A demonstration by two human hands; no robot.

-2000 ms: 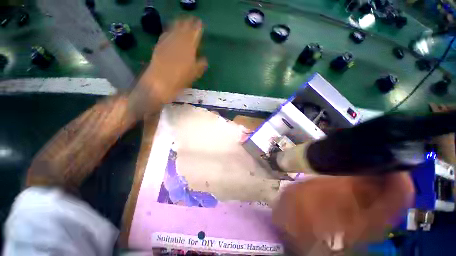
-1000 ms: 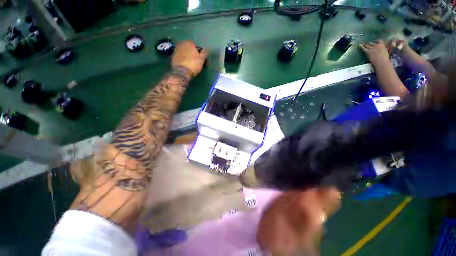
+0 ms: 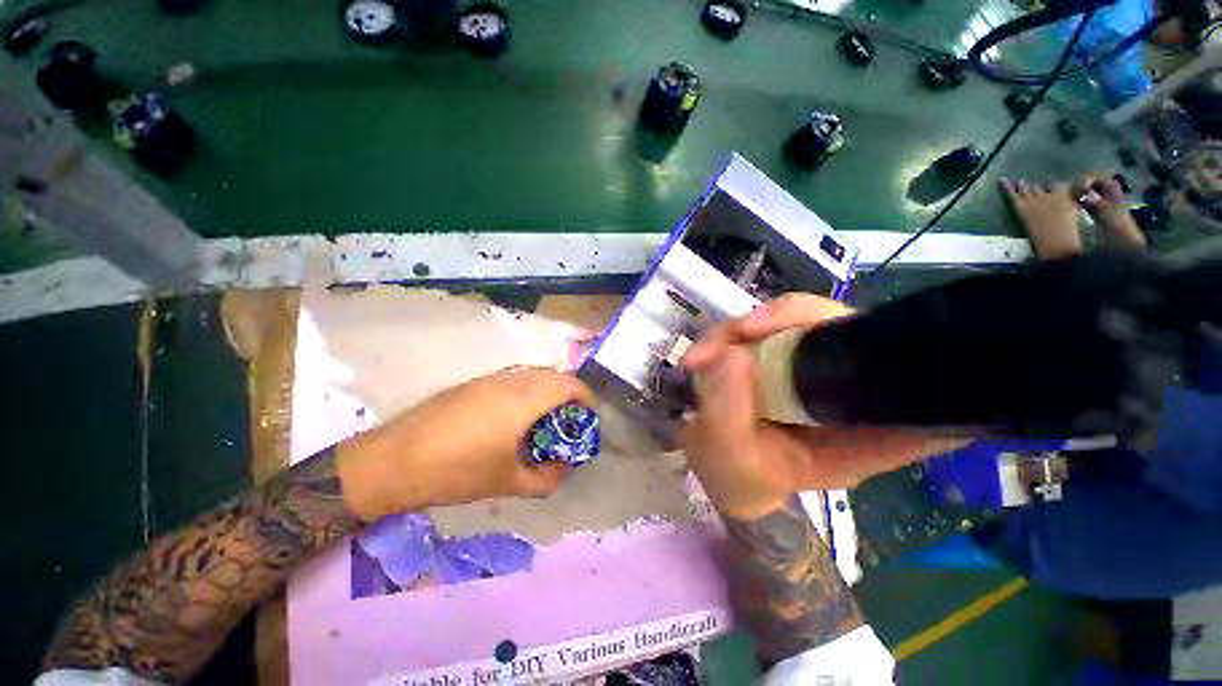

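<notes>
My left hand [image 3: 483, 432] holds a small round LED unit [image 3: 568, 434] over the torn pink mat [image 3: 442, 619], its blue-black electronics facing up. My right hand [image 3: 751, 442] is closed around the cream nose end of the large black electric screwdriver [image 3: 992, 355], right of the unit and apart from it. The fingers are at the front of the white screw feeder [image 3: 650, 319], which has blue edges. The driver's tip is not clearly visible. The driver body hides part of the right side.
A green conveyor belt [image 3: 402, 174] with a white edge [image 3: 442, 255] runs behind the mat, carrying black units [image 3: 670, 97] and round parts with pale centres. Another person's hands [image 3: 1059, 215] rest at the belt on the right. A second feeder [image 3: 1032, 476] stands at the right. A black cable hangs at upper right.
My left hand has come back from the belt to the mat with a unit in it. My right hand and the driver are now closer to the feeder's front. The view has shifted.
</notes>
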